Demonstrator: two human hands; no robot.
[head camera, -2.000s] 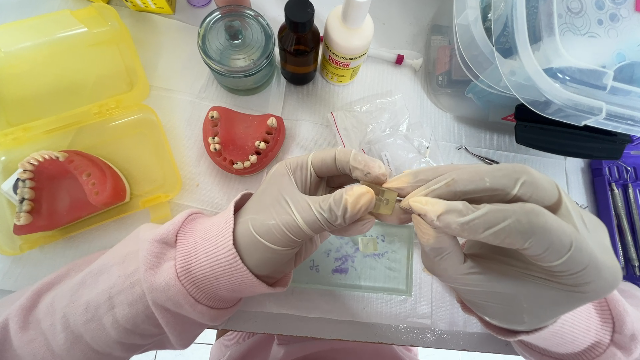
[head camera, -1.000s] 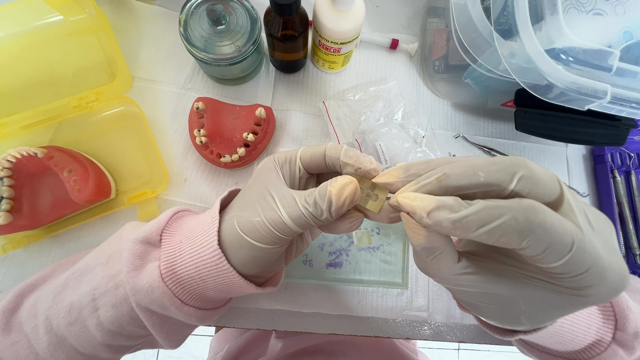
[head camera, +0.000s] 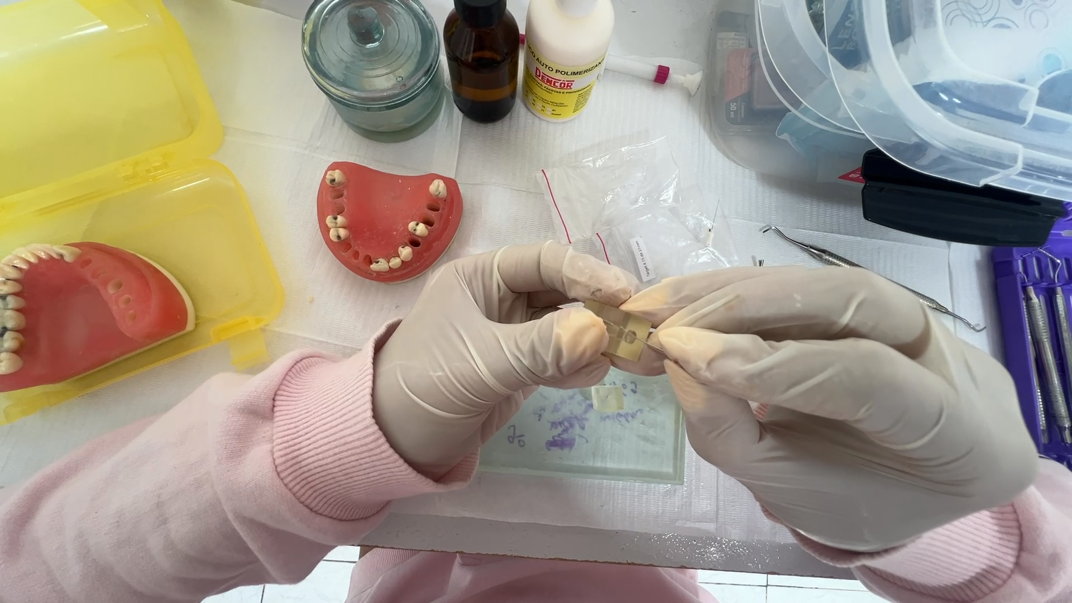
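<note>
Both my hands wear pale latex gloves and meet at the middle of the view. Between thumb and forefinger, my left hand (head camera: 511, 335) pinches a small translucent yellowish block (head camera: 626, 337) that has a small shape in its middle. My right hand (head camera: 821, 377) holds a thin metal pin or wire (head camera: 651, 345) at its fingertips, its tip against the block's right side; the rest is hidden by the fingers. Beneath the hands lies a glass slab (head camera: 620, 444) with purple marks, and on it a small pale square piece (head camera: 608, 398).
A red dental arch model (head camera: 389, 218) lies behind my left hand; another (head camera: 126, 310) sits in a yellow case (head camera: 243, 251). At the back stand a glass jar (head camera: 373, 67), an amber bottle (head camera: 483, 63) and a white Dencor bottle (head camera: 569, 59). Plastic bags (head camera: 628, 201), a dental probe (head camera: 871, 272) and clear boxes (head camera: 946, 92) lie right.
The block has tilted a little in my left fingers between the earlier frames and now. Both hands keep their hold close together.
</note>
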